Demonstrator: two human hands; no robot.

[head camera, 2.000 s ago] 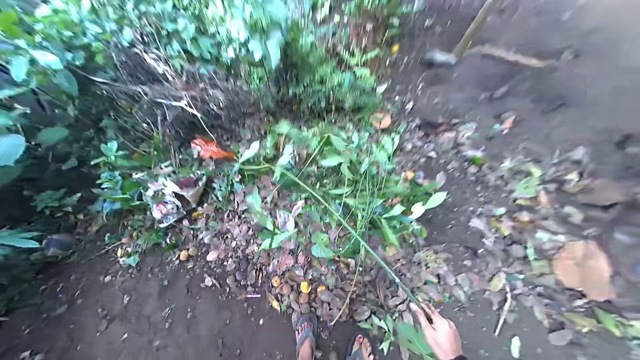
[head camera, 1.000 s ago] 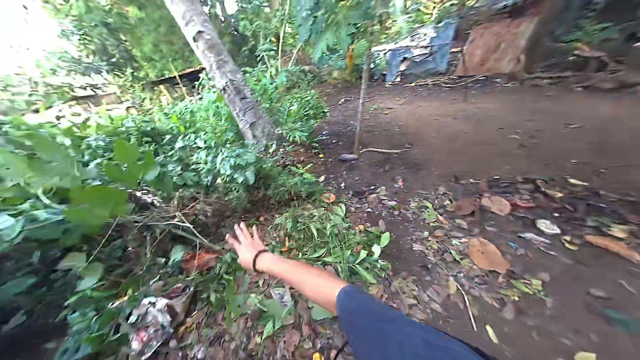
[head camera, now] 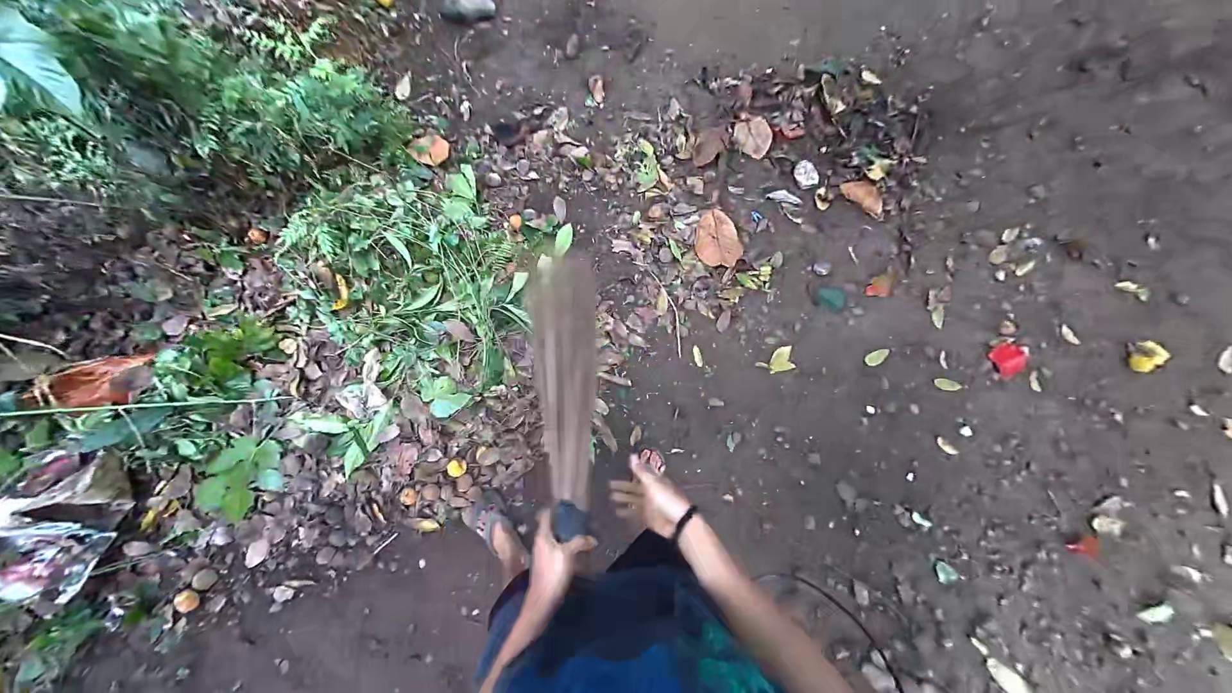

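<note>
A stick broom (head camera: 563, 366) points away from me, its bristles blurred and its dark bound end near my body. My left hand (head camera: 555, 558) is closed around that bound end. Just to the right of the broom, my right hand (head camera: 654, 496) has its fingers spread and holds nothing; a dark band circles its wrist. Cut green plants (head camera: 414, 269) lie heaped left of the bristles. Dry brown leaves (head camera: 356, 491) cover the soil below them, and more leaf litter (head camera: 717, 236) is scattered ahead on the right.
My sandalled left foot (head camera: 494, 529) stands beside the leaves. Crumpled plastic litter (head camera: 58, 529) and an orange wrapper (head camera: 91, 380) lie at the left edge. Leafy bushes (head camera: 212, 106) grow at the upper left, and a grey stone (head camera: 469, 10) is at the top.
My right hand, reached out toward the plants a second ago, is now close to my body. The broom in my left hand has come into sight. The view has tilted down.
</note>
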